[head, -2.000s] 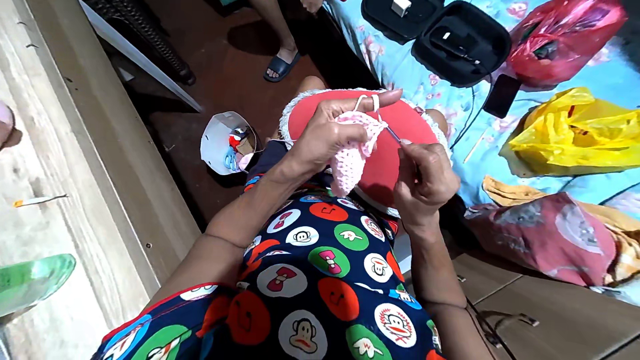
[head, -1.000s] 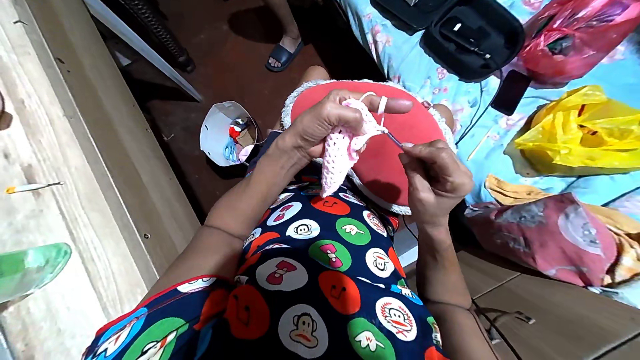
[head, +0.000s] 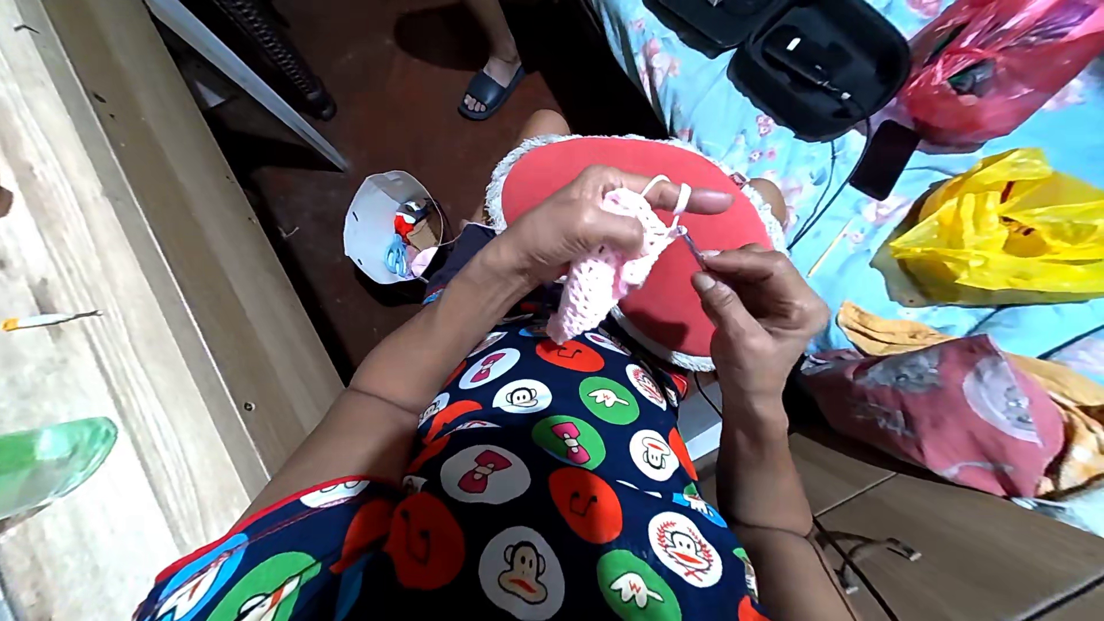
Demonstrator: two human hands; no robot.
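My left hand [head: 586, 220] pinches a piece of pale pink crochet work [head: 595, 289], with its index finger stretched out to the right and yarn [head: 681, 200] looped round it. In my right hand [head: 759, 315] is a thin crochet hook [head: 692, 246], whose tip touches the upper right edge of the pink piece by the yarn. The piece hangs down from my left fingers towards my lap. Beneath both hands lies a round red cushion [head: 561, 168] with a fluffy white border. The rest of the hook is hidden in my right hand.
A white container [head: 366, 228] with small items stands on the floor at left. A person's foot in a dark slipper [head: 492, 90] shows beyond. On the bed at right lie an open black case [head: 819, 69], a phone [head: 885, 159], a red bag [head: 983, 78] and a yellow plastic bag [head: 1000, 233].
The pink crochet work has shifted in my left hand, and its lower end hangs further left than one second ago. Both hands keep their hold.
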